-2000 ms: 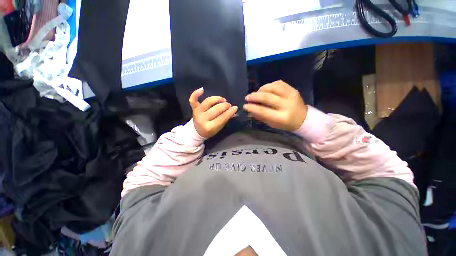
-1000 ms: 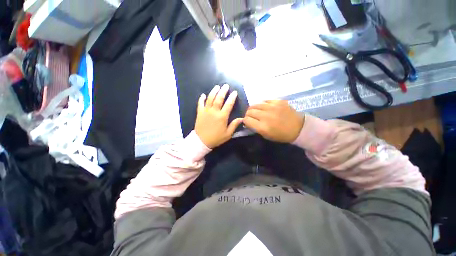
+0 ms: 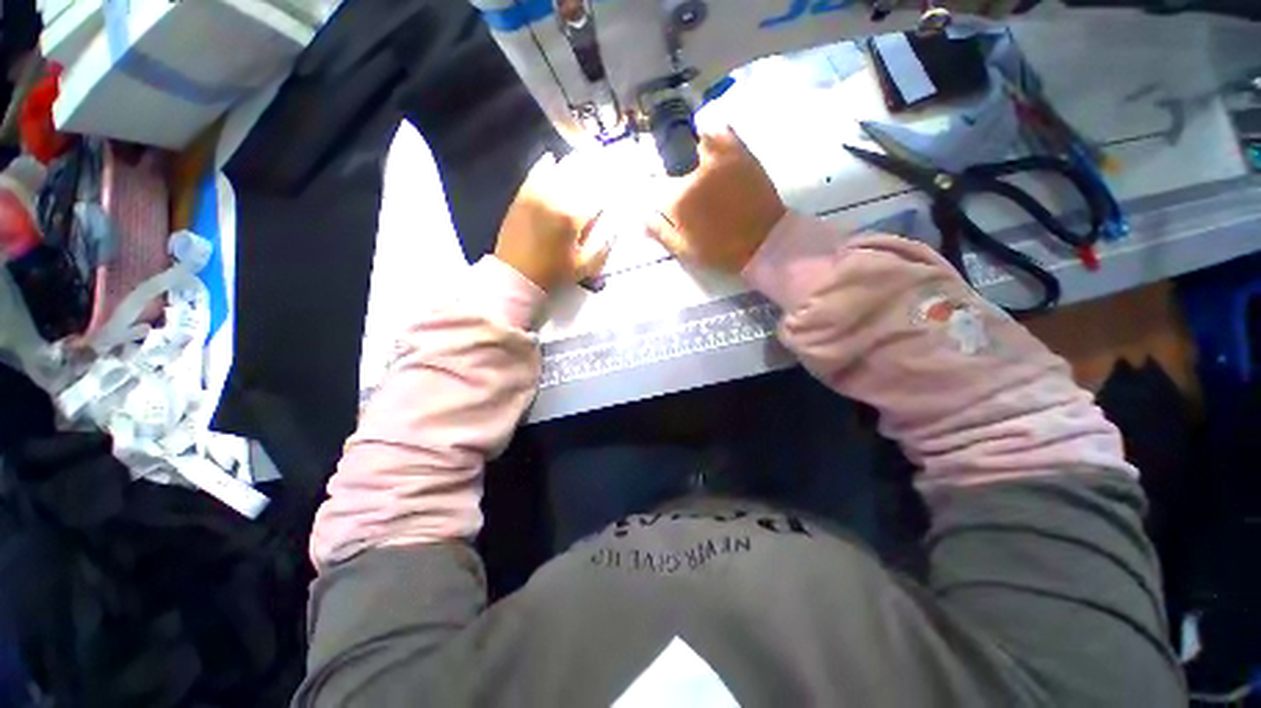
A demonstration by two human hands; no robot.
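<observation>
The black fabric panel [image 3: 297, 284] lies on the machine table left of the needle and runs back beside the machine head. The sewing machine's needle and presser foot [image 3: 603, 127] are brightly lit. My left hand [image 3: 546, 228] is just in front of the needle on its left, with a dark edge of cloth near it. My right hand [image 3: 719, 205] is in front and right of the needle, fingers bent, close to a dark round machine part [image 3: 675, 136]. Glare between the hands hides whether either grips cloth.
Black-handled shears [image 3: 954, 183] lie right of my right hand, by a dark item with a white label [image 3: 929, 69]. White strips [image 3: 145, 394] and a pink basket [image 3: 134, 228] are at the left. A white box [image 3: 173, 69] stands back left. Black cloth [image 3: 118, 581] is heaped below.
Both hands have moved forward from the table's front edge to the needle area. The panel that lay under them has gone from the front edge. The view has shifted, showing more of the machine head.
</observation>
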